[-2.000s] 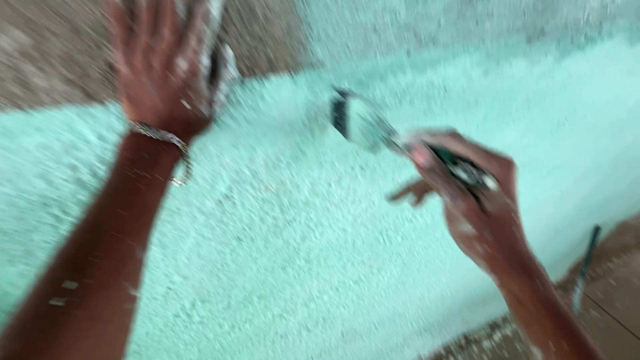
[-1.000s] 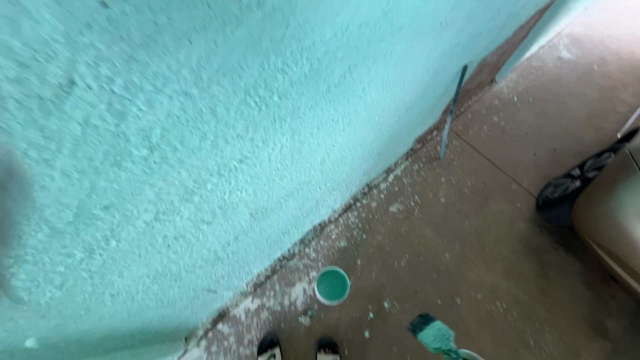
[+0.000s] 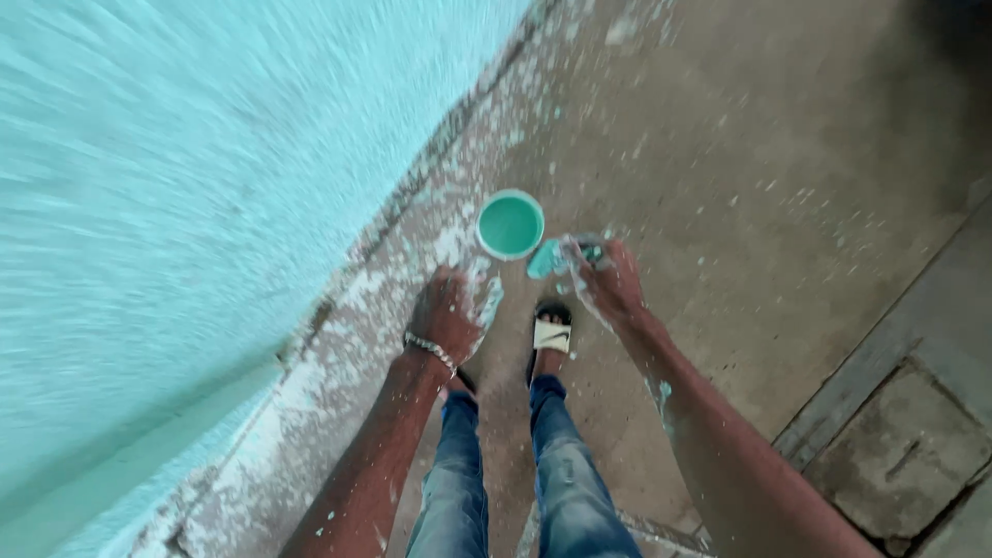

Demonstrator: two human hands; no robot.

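Note:
A round container of green paint [image 3: 511,224] stands on the floor in front of my feet. My right hand [image 3: 603,279], splashed with paint, is closed around a paintbrush [image 3: 548,259] whose green, paint-covered bristles point left, just below and right of the container's rim in view. My left hand [image 3: 453,310], with a chain bracelet at the wrist and pale paint on its fingers, hangs below and left of the container. Its fingers are apart and nothing shows in it. The turquoise painted wall [image 3: 232,155] rises at the left.
The concrete floor [image 3: 721,209] bears many paint spatters, thickest along the wall's base. My sandalled foot [image 3: 552,335] is just below the brush, and the other is partly hidden by my left arm. Stone slabs [image 3: 899,449] lie at the lower right.
The view has swung down from the wall to the floor. Two seconds ago my left hand was at the wall and my right hand held the brush before it; both are now low, near the container.

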